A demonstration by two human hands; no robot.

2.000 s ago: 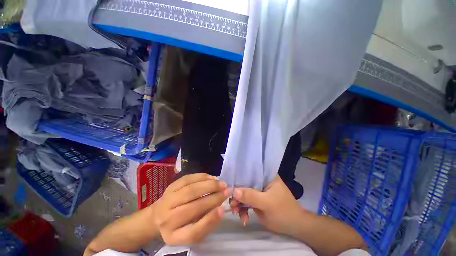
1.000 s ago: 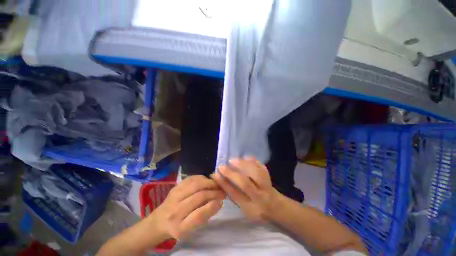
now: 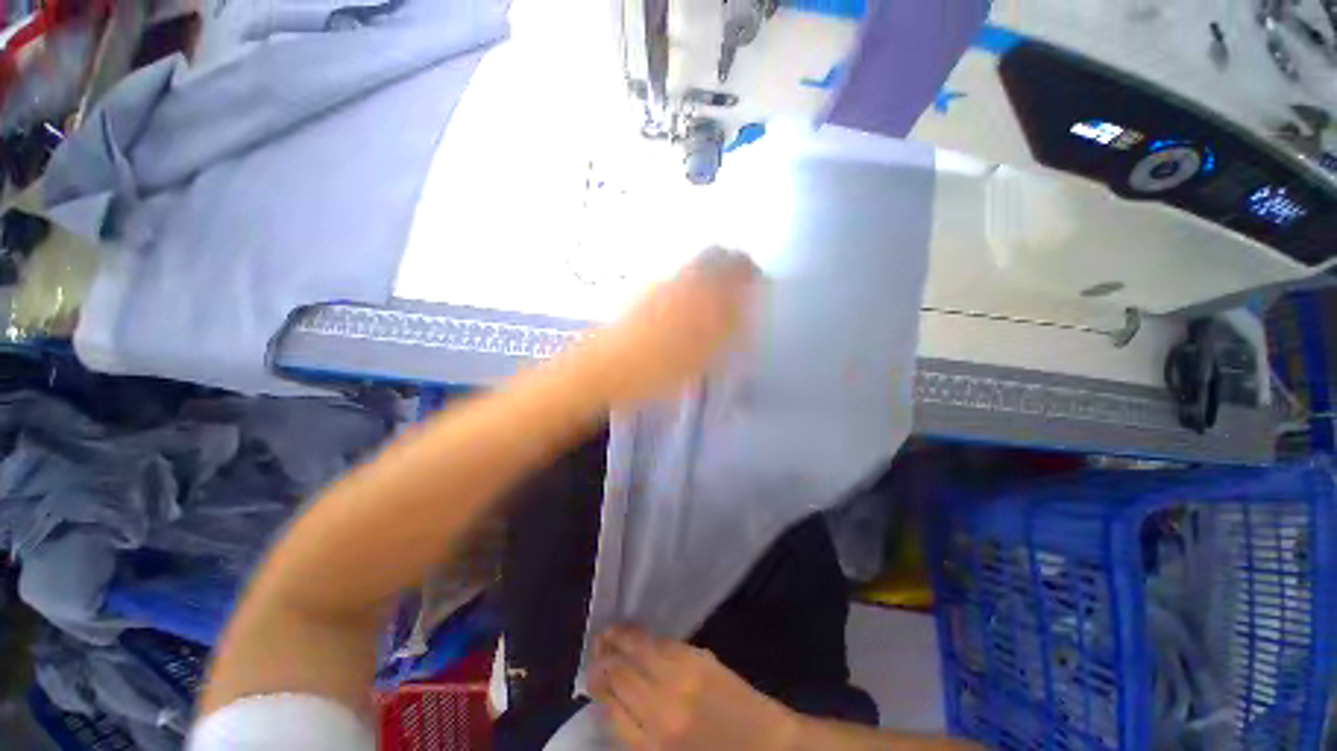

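A light blue-grey garment panel runs from beside the needle area over the table's front edge down to the lap. My left hand is blurred and lies on the panel below the presser foot; its fingers and any grip cannot be made out. My right hand pinches the lower end of the panel's long folded edge near the lap. The sewing machine's white head stands above, and its lamp glow washes out the table around the needle.
More grey-blue cloth lies at the left on the table. A purple strip hangs over the head beside a lit control panel. Blue baskets stand at the right and left, with a red basket below. A ruler lines the table edge.
My left hand has left my right hand and moved up and forward onto the panel near the needle. My right hand stays at the panel's lower end. The view has shifted to show more machine.
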